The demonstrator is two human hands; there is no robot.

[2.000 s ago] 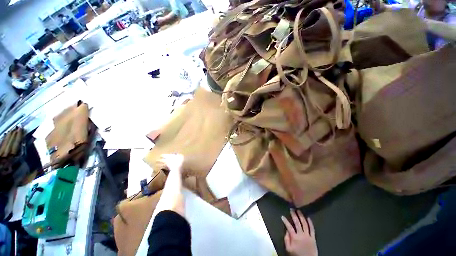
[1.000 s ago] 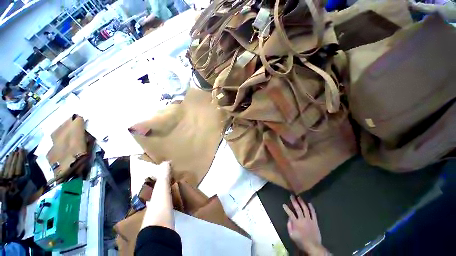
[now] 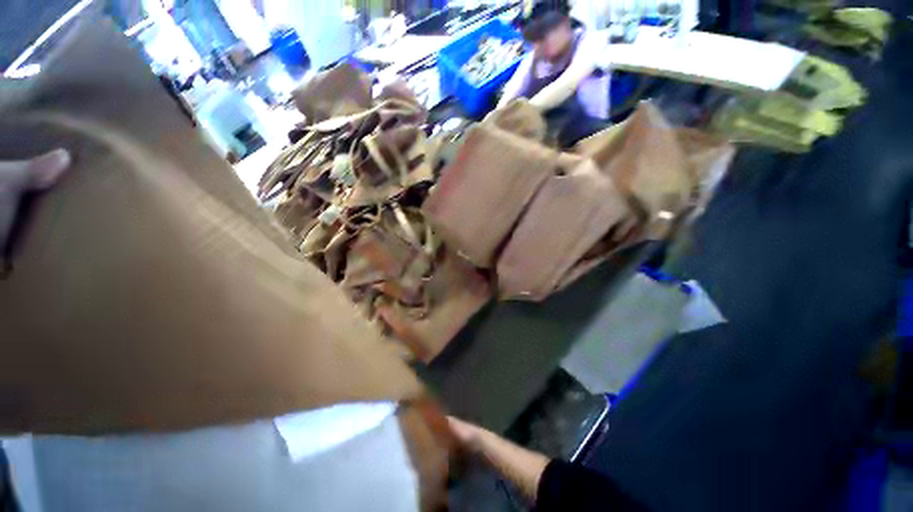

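A large brown bag body [image 3: 190,300] fills the left of the picture, raised close to the camera. My left hand [image 3: 25,195] is at the far left edge, partly cut off, with its thumb on the bag's brown surface. My right hand [image 3: 463,436] is at the bag's lower right corner; its fingers are partly hidden behind the brown edge. A white sheet [image 3: 230,470] shows below the brown edge, with a smaller white piece on it. The view is blurred.
A heap of brown part-made bags with straps [image 3: 350,200] lies beyond. Folded brown bags [image 3: 501,190] lie right of it on the dark table top [image 3: 501,350]. A grey sheet [image 3: 631,330] is at the table edge. A person [image 3: 561,70] is beyond, beside a blue crate [image 3: 481,65].
The view has swung to the right. A brown bag body is now up between both hands. My right hand has left the dark table top and is at the bag's corner.
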